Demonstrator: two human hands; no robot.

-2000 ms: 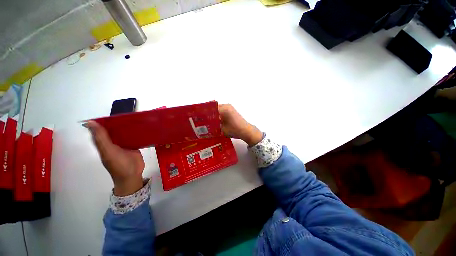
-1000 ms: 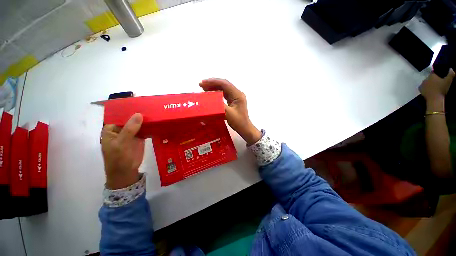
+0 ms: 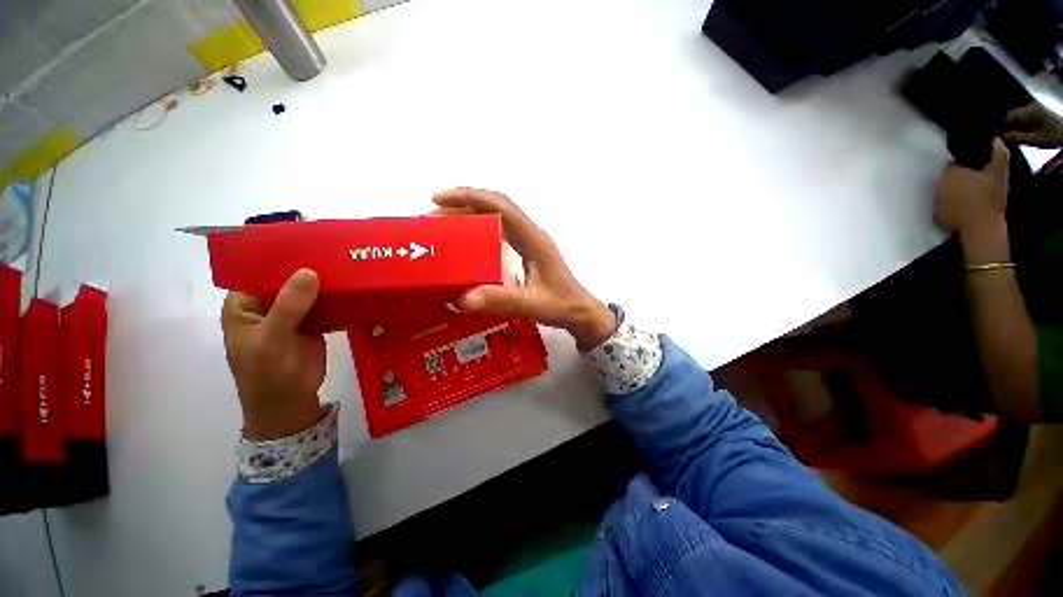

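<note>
A red outer sleeve is squared up in both hands, its narrow side with the white logo facing me. A grey-white flap sticks out at its left end. My left hand grips its left part, thumb on the front. My right hand holds its right end, thumb at the lower edge and fingers behind the top. Below it, flat sleeve blanks lie on the table, partly covered by the sleeve.
Finished sleeved boxes stand at left. A smartphone shows behind the sleeve. A vacuum flask stands near the wall. Black boxes are stacked at the far right, beside a co-worker's hands. The white table's edge runs along my front.
The red sleeve has turned from a flat-looking panel to a squared tube with its logo side showing, and moved slightly left. My right thumb came onto its front. The co-worker's arms entered at right.
</note>
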